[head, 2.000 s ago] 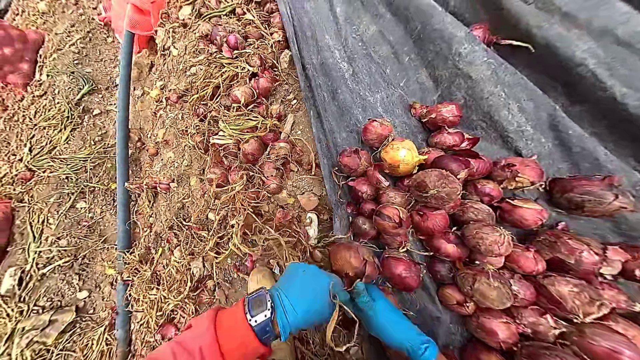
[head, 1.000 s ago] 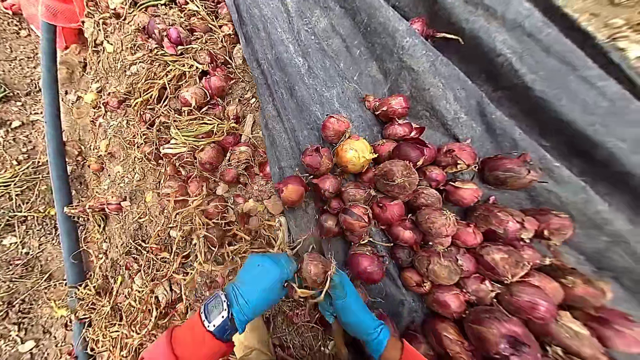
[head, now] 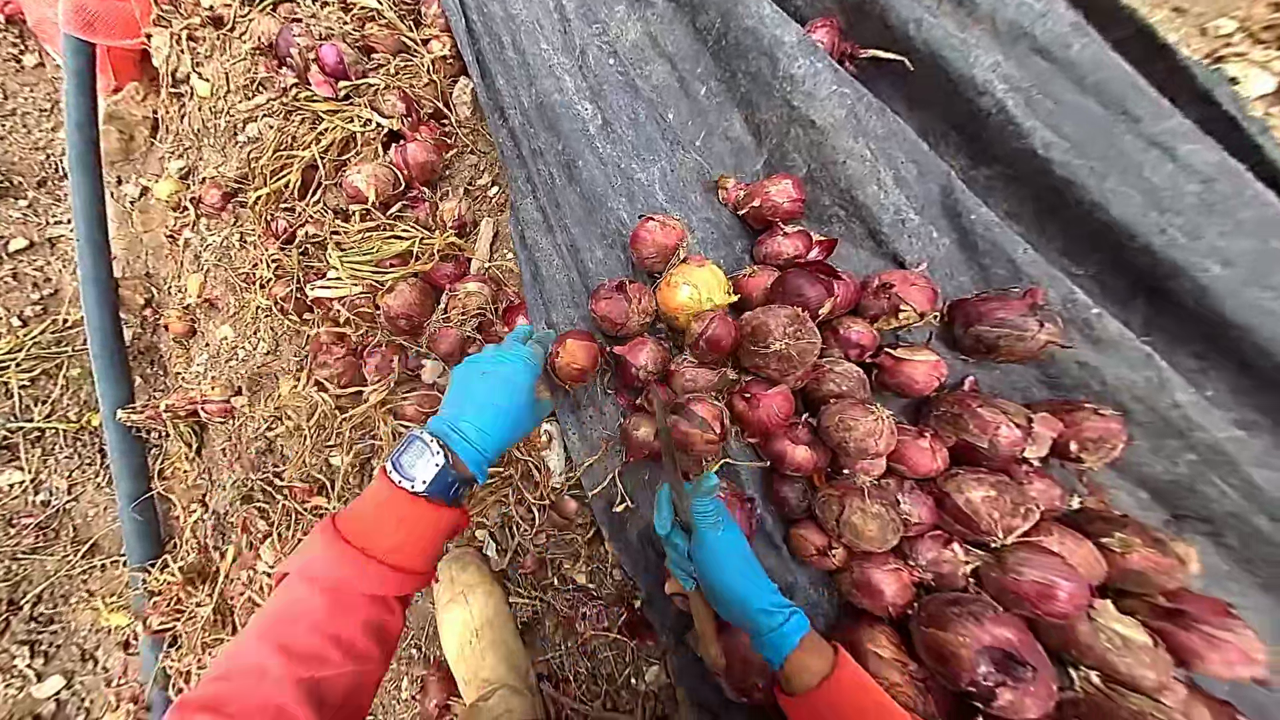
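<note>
My left hand (head: 495, 400), in a blue glove with a watch at the wrist, reaches to the left edge of the dark fabric sheet (head: 640, 110), beside a small orange-red onion (head: 576, 358). Its fingertips lie near red onions (head: 408, 306) on the soil; whether they grip one is hidden. In my right hand (head: 725, 565), also gloved, is a knife (head: 668, 445), its narrow dark blade pointing up and away over the heap. Red onions (head: 858, 430) are piled on the sheet, with one yellow onion (head: 695, 290) among them.
A dark hose (head: 105, 350) runs along the soil at the left. Dry onion tops and roots (head: 385, 245) litter the ground. Red netting (head: 100, 25) is at the upper left. A tan shoe or boot (head: 485, 635), not clearly identifiable, shows at the bottom. A lone onion (head: 830, 38) lies farther up the sheet.
One second ago both hands were together around an onion near the sheet's lower left edge. They are apart now, my left hand farther forward, and that onion is no longer seen between them.
</note>
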